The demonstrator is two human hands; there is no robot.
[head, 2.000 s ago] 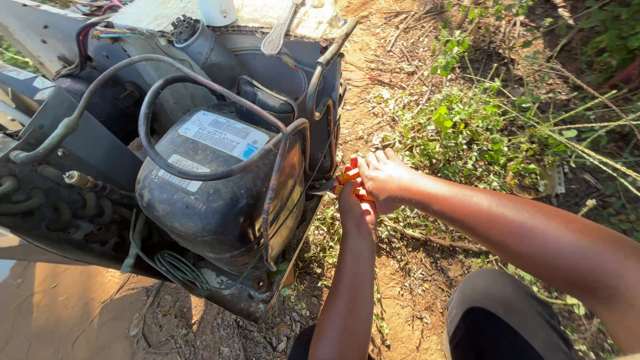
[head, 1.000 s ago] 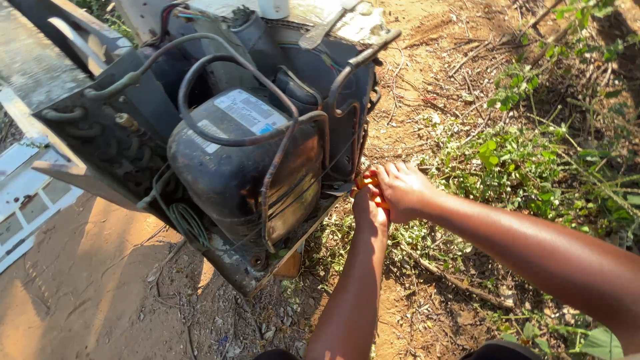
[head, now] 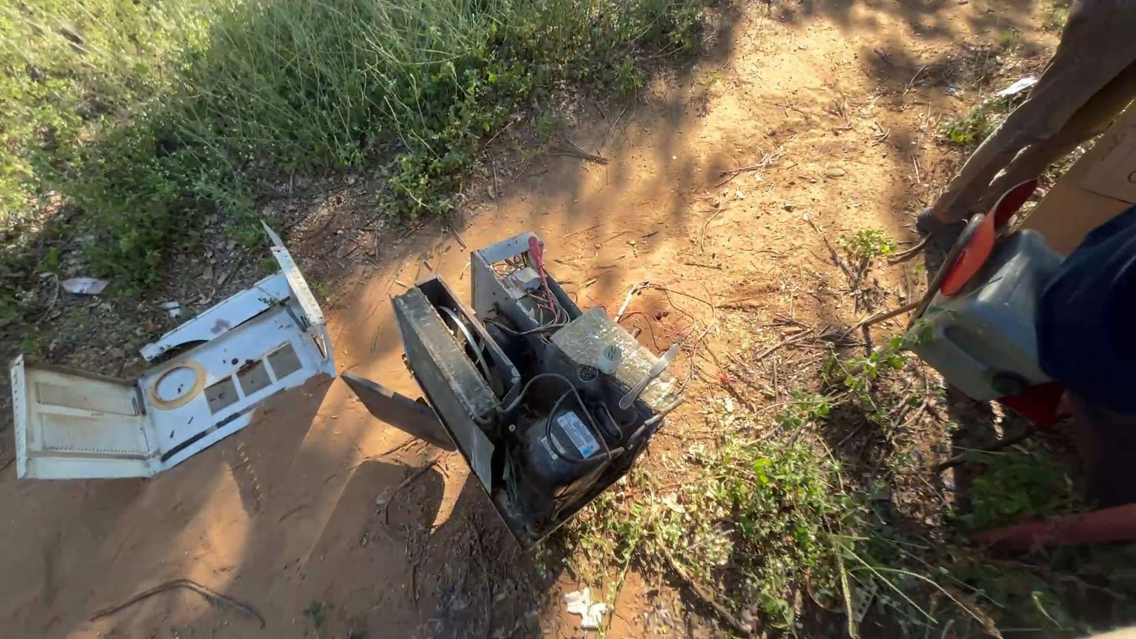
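Neither of my hands is in view. An opened air conditioner unit (head: 532, 399) stands on the dirt at the middle, tilted in the picture. Its black compressor (head: 556, 457) bears a white label and has copper pipes around it. A metal wrench (head: 650, 377) and a whitish plastic container (head: 609, 358) rest on the foam-topped part (head: 586, 337). A red-handled tool (head: 535, 253) leans in the electrical compartment, near loose wires. The finned coil (head: 439, 355) is on the unit's left side. The orange-handled tool is not seen.
A bent white metal casing (head: 217, 368) lies left of the unit. Green grass (head: 355, 89) borders the top, and low weeds (head: 754, 515) grow at lower right. At the right edge are a person's legs (head: 1021, 142), a grey plastic jerrycan (head: 998, 319) and cardboard (head: 1087, 186).
Both my hands, which were together at the unit's right lower edge on an orange-handled tool, have left the view. The view has pulled back widely, showing the casing and a person's legs.
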